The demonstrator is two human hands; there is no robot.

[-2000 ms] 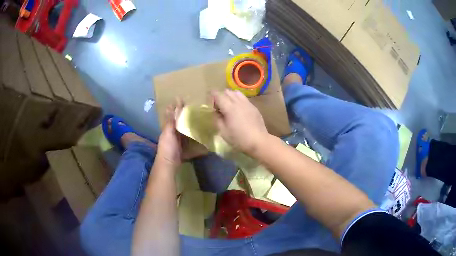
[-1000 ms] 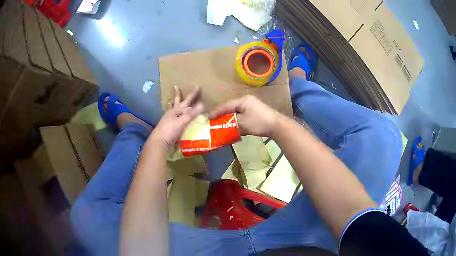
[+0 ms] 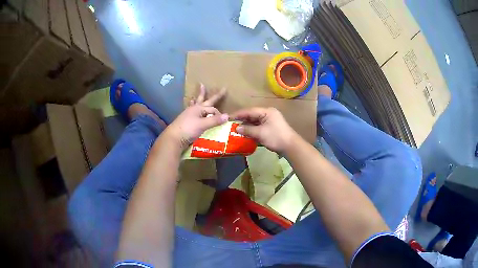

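Observation:
A pale yellow backing strip with red labels [image 3: 209,149] is held between both hands over the near edge of a closed brown carton [image 3: 236,68]. My left hand [image 3: 202,118] pinches its upper edge with thumb and finger, the other fingers spread over the carton. My right hand [image 3: 264,125] grips the strip's right end by the red label, fingertips close to the left hand. The tape gun with its yellow roll, orange core and blue body [image 3: 289,76] lies on the carton's far right part.
A flat carton stack [image 3: 393,57] is at the right, made-up cartons [image 3: 57,57] at the left. A red stool [image 3: 230,212] and backing paper [image 3: 196,199] are between the legs. Scrap paper [image 3: 278,15] lies ahead. Another person's leg [image 3: 451,204] shows at right.
The strip was turned from its plain yellow side to show the red labels. The hands have since drawn close together on its upper edge. The view has shifted, moving the carton slightly right.

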